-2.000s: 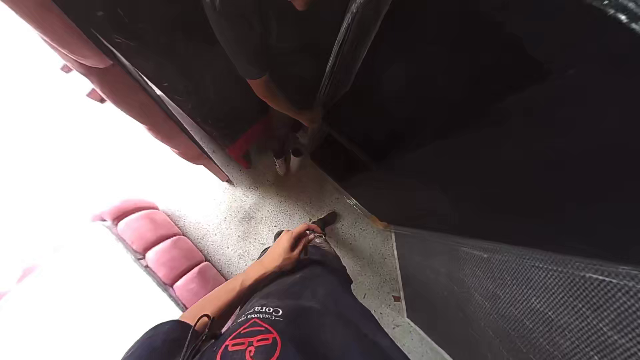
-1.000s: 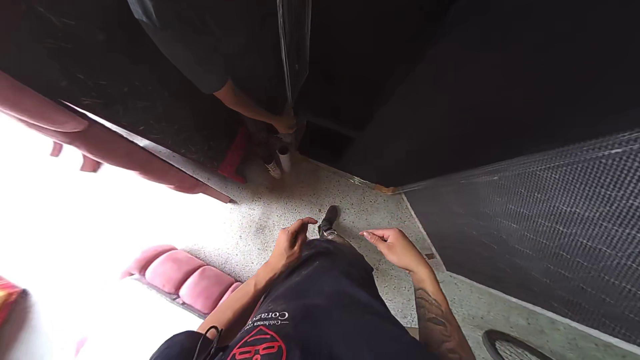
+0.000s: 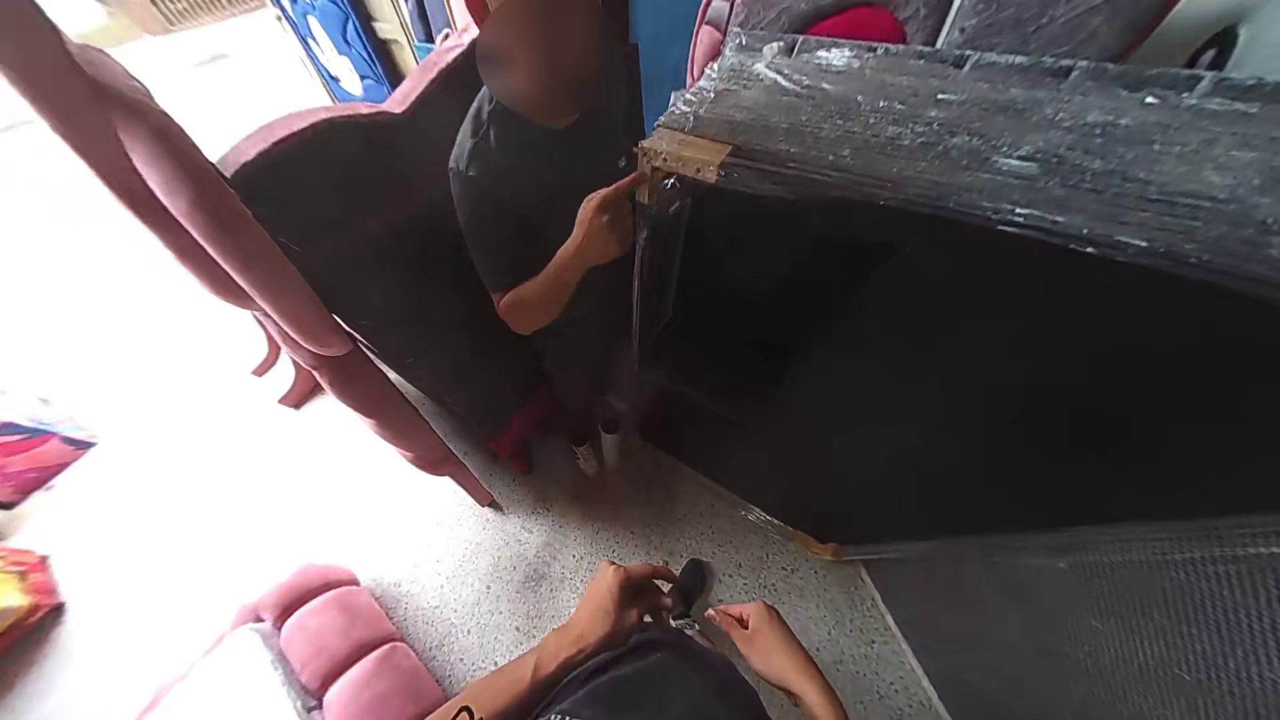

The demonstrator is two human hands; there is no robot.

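Note:
Over the front of my dark shirt (image 3: 650, 685), my left hand (image 3: 622, 598) is held with bent fingers and thumb, and nothing clear shows in it. Just right of my shoe (image 3: 690, 585) is my right hand (image 3: 762, 637), its thumb and fingertips close together; whether something thin is between them cannot be told. Neither hand touches the large black-backed furniture piece (image 3: 900, 380) wrapped in clear plastic film. A co-worker in a dark shirt (image 3: 520, 180) stands beyond, one hand (image 3: 607, 222) at the wooden corner block (image 3: 690, 155) of that piece.
Pink upholstered furniture (image 3: 240, 230) stands along the left. A pink tufted cushioned piece (image 3: 340, 635) is low at the left of my arm. A dark mesh-like wrapped panel (image 3: 1100, 620) lies at the right. Speckled floor (image 3: 540, 550) runs between them.
The view has tilted up, showing the co-worker's upper body and the top of the wrapped piece. My right hand, not seen two seconds ago, is in view and now closer to my left.

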